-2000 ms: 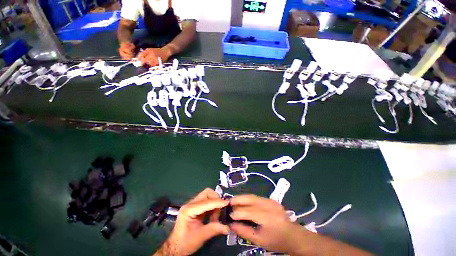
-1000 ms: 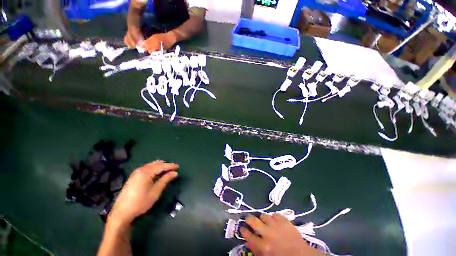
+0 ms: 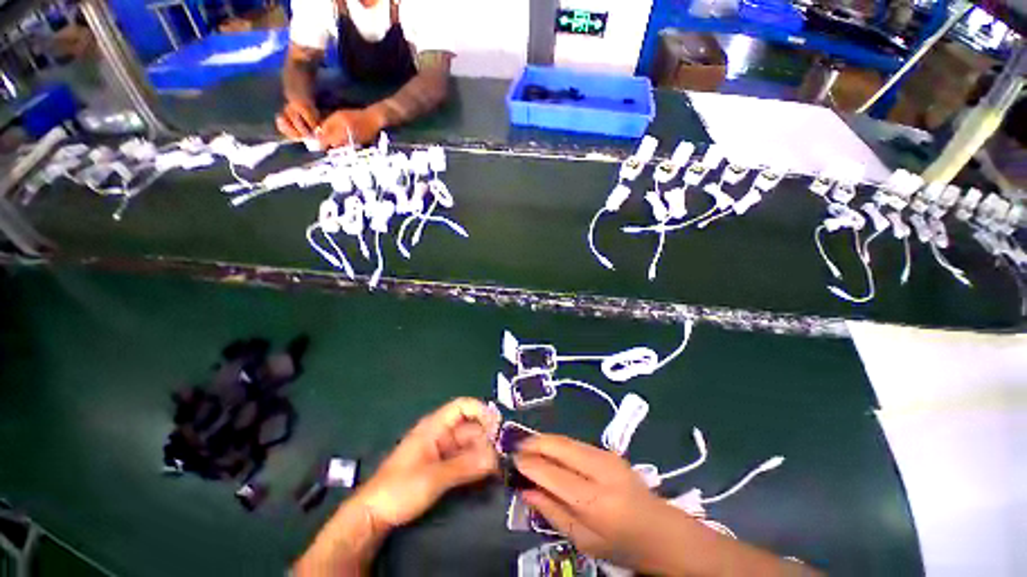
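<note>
Both hands meet over the third open white adapter [image 3: 517, 436]. My left hand [image 3: 441, 460] and my right hand [image 3: 580, 482] pinch a small black insulating piece [image 3: 512, 471] between their fingertips; the fingers hide much of it. Two open adapters [image 3: 536, 360] [image 3: 533, 389] lie behind, with dark insides, raised covers and coiled cords. Another open unit [image 3: 520, 514] is partly under my right hand. At the bottom edge is a unit with its circuit board [image 3: 557, 560] showing. A pile of black insulating pieces [image 3: 231, 411] lies at the left.
A few loose pieces [image 3: 341, 472] lie between pile and left hand. Cords [image 3: 738, 485] spread right of my right hand. A white sheet [image 3: 957, 440] is at the right. Across the bench divider, the belt holds corded adapters [image 3: 383, 180]. Beyond are a blue bin [image 3: 580, 104] and a person's hands [image 3: 338, 126].
My left hand has moved right from beside the pile to meet my right hand. My right hand has moved up and left from the lower unit. The head view has shifted slightly.
</note>
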